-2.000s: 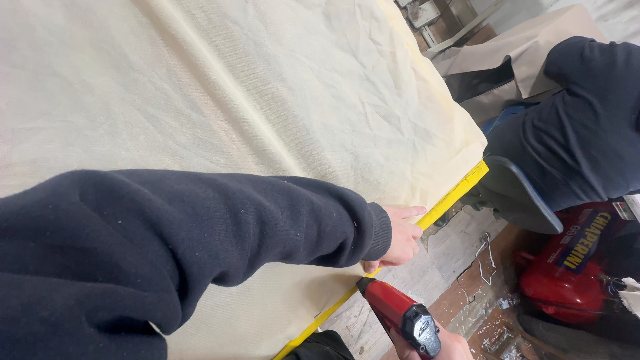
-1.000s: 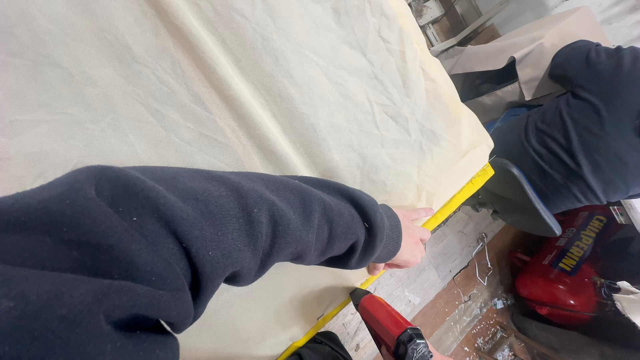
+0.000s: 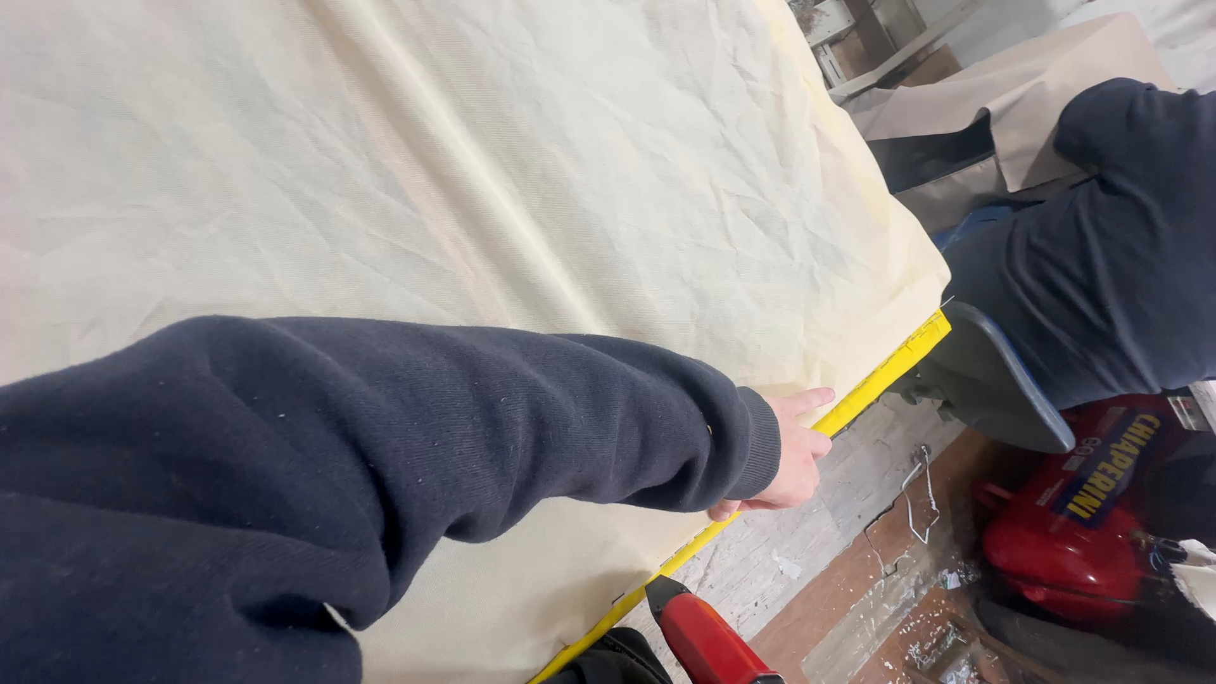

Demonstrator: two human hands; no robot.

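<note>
Cream fabric [image 3: 608, 218] covers a large padded piece, with a yellow strip [image 3: 883, 373] along its lower right edge. My left hand [image 3: 784, 456], below a dark sleeve, grips this edge, the index finger extended over the fabric and the thumb farther down the edge. Below it, the dark nose of a red staple gun [image 3: 708, 636] meets the yellow strip; the rest of the tool is cut off by the bottom of the view. My right hand is out of view.
Another person's dark sleeve [image 3: 1130, 247] is at the right, near a grey curved plastic part [image 3: 997, 380]. A red Chiaperini compressor tank [image 3: 1073, 541] stands beyond. Bent wire [image 3: 921, 499] and white scraps lie on the floor. A black object [image 3: 617, 660] sits at the bottom edge.
The red staple gun has moved down and slightly left along the yellow strip. My right hand, seen on its handle earlier, has left the view. My left hand stays at the edge.
</note>
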